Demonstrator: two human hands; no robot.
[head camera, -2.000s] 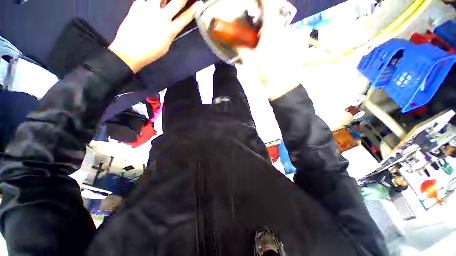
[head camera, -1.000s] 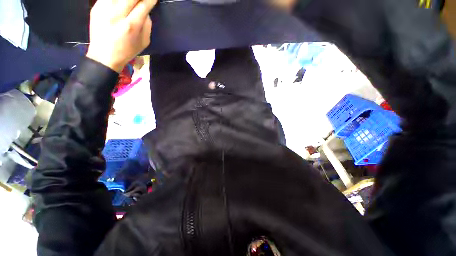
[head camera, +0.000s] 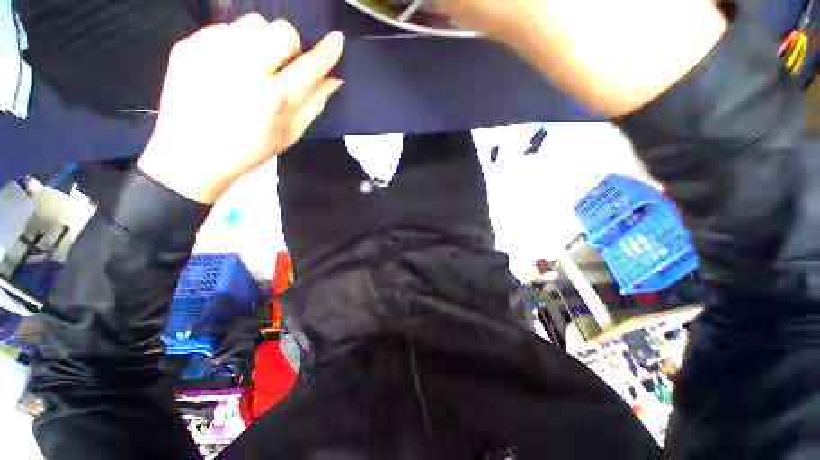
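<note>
The steam iron (head camera: 409, 13) shows at the top edge as a curved silver rim, mostly cut off. My right hand (head camera: 598, 45) reaches over it from the right, blurred, its fingers closed around the iron's top and partly out of the picture. My left hand (head camera: 238, 99) is over the navy table cover (head camera: 405, 85), left of the iron, with thumb and finger apart and nothing visible in it. A black fabric stack (head camera: 94, 54) lies left of my left hand. No single piece can be made out under the iron.
White fabric (head camera: 13, 63) lies at the far left. Orange and yellow snips (head camera: 795, 49) are at the table's right. Below the near edge are a blue crate (head camera: 647, 243) at right and another blue crate (head camera: 211, 292) at left.
The iron, out of view one second ago, shows again at the top. My right hand has come back in from the upper right. My left hand has opened and moved slightly nearer my body.
</note>
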